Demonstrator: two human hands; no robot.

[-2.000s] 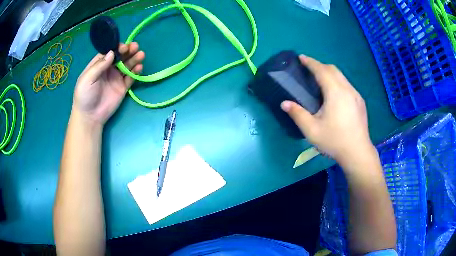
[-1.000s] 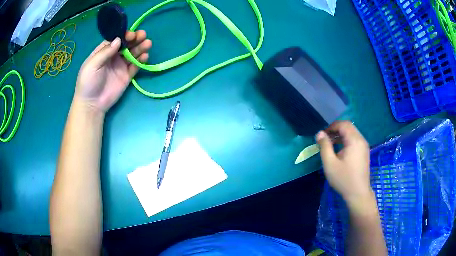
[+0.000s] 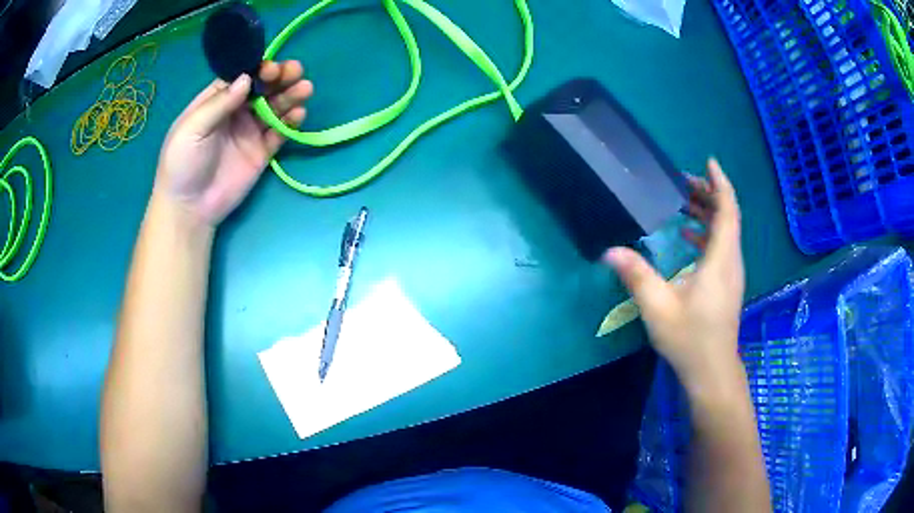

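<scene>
My left hand [image 3: 236, 135] pinches the neck of the round black head [image 3: 234, 40] between thumb and fingers, palm up. A bright green cable [image 3: 371, 125] loops from the head across the bench to the black box [image 3: 606, 165] at centre right. The box lies tilted at an angle, its smooth grey panel up. My right hand [image 3: 692, 266] is slightly blurred at the box's lower right end, thumb and fingers spread around that end. Whether the fingertips touch the box is unclear.
A pen [image 3: 343, 296] lies on a white paper slip [image 3: 406, 346]. Rubber bands [image 3: 115, 118] and a green coil [image 3: 42, 215] are at left. A pale strip [image 3: 619, 318] lies by my right hand. Blue crates [image 3: 817, 110] stand at right; plastic bags [image 3: 75, 40] lie at the far edge.
My right hand moved from gripping the box's side to its lower right end, then its fingers spread apart. The box shows its grey panel more fully. My left hand keeps its hold.
</scene>
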